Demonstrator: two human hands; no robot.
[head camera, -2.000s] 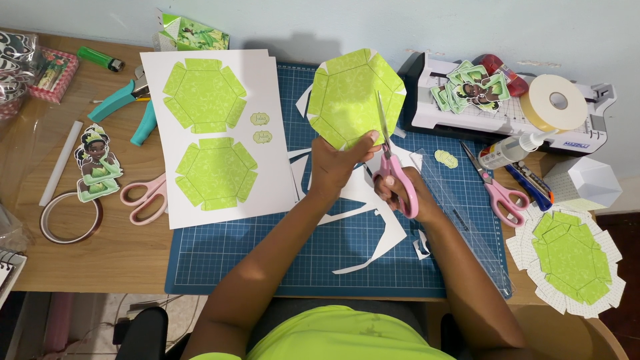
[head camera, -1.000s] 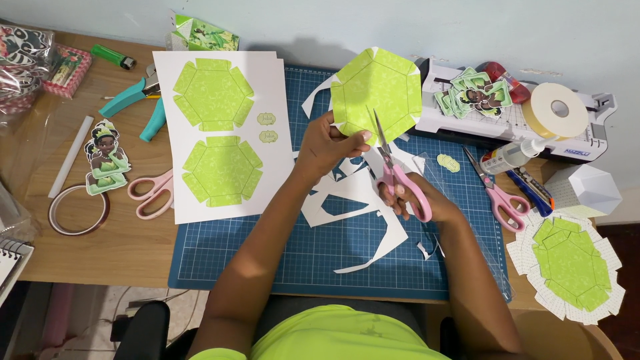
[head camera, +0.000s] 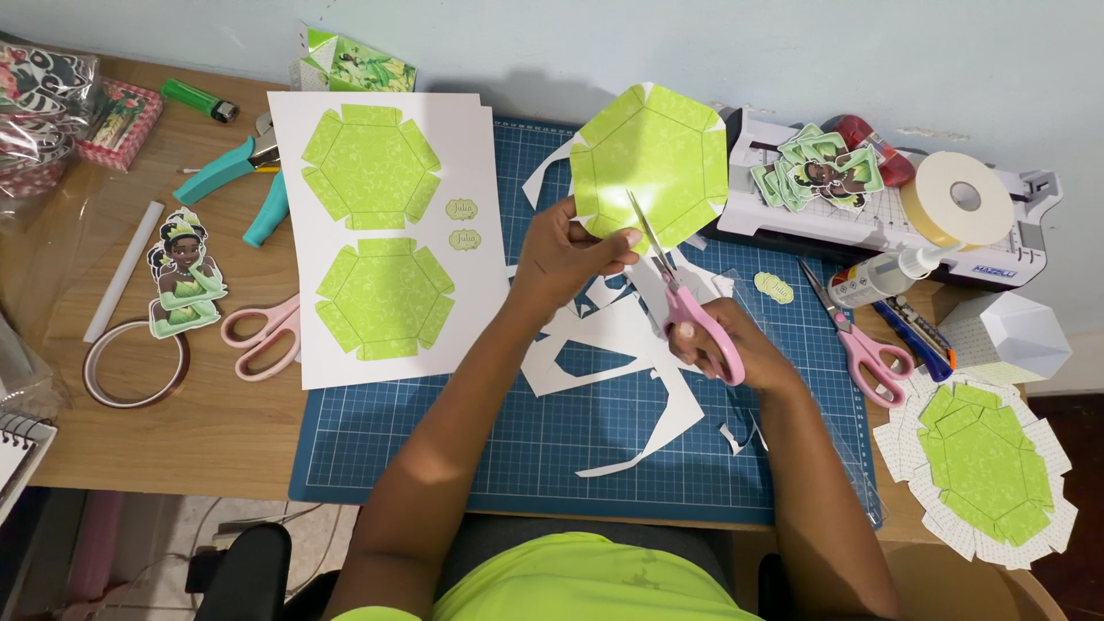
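My left hand (head camera: 573, 254) pinches the lower left edge of a green hexagonal paper cutout (head camera: 660, 164), raised over the blue cutting mat (head camera: 414, 457). My right hand (head camera: 729, 345) has its fingers in the handles of pink scissors (head camera: 703, 332). Their blades are parted and point up at the cutout's lower edge, close by my left thumb. White paper offcuts (head camera: 595, 336) lie on the mat beneath my hands. To the left, a white printed sheet (head camera: 397, 375) shows two green hexagonal shapes and two small labels.
At the right are a paper trimmer (head camera: 992, 259), a tape roll (head camera: 949, 203), a glue bottle (head camera: 871, 276), more scissors (head camera: 871, 362) and stacked green cutouts (head camera: 983, 466). At the left lie teal-handled pliers (head camera: 216, 172), pink scissors (head camera: 263, 336) and a tape ring (head camera: 90, 371).
The green cutout has turned in my left hand, and notches between its tabs now show at other places. My right hand still holds the scissors at its lower edge.
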